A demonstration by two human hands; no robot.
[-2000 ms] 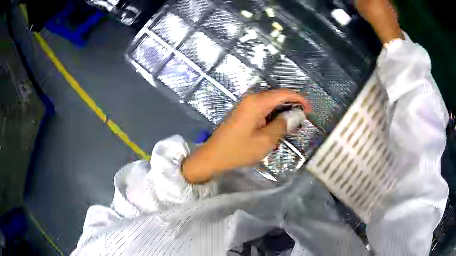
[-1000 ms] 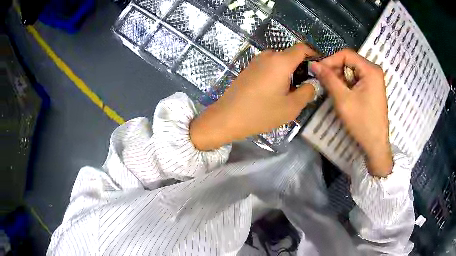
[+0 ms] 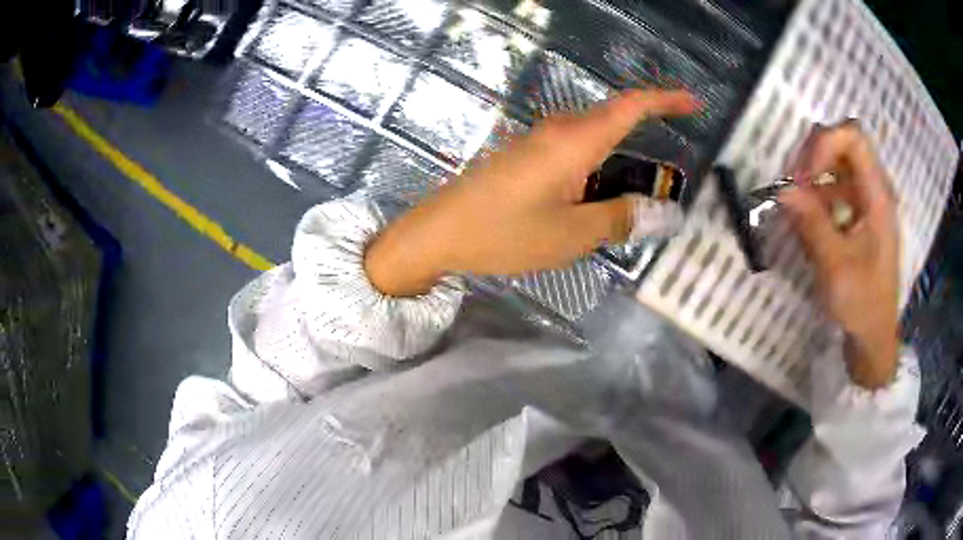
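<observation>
My left hand (image 3: 517, 206) holds a small black housing (image 3: 634, 179) with a shiny gold-brown end between thumb and palm. Its index finger is stretched out above the housing, and a whitish finger cot covers the thumb tip. My right hand (image 3: 850, 237) is to the right, over the white slotted parts tray (image 3: 697, 301). Its fingertips grip a thin silver metal piece (image 3: 779, 188), and a small pale bit shows between its fingers. A dark bar-shaped part (image 3: 738, 216) shows just left of the right fingertips; whether the hand touches it is unclear. The hands are apart.
A clear blister tray (image 3: 364, 74) with square pockets lies beyond my left hand, with pale pieces (image 3: 531, 13) in its far pockets. Grey floor with a yellow line (image 3: 174, 200) is at the left. A blue object (image 3: 118, 69) stands at the upper left.
My right hand has moved right, away from the housing, and now shows the silver piece. My left index finger has lifted and straightened, uncovering the housing. The dark bar now shows over the slotted tray.
</observation>
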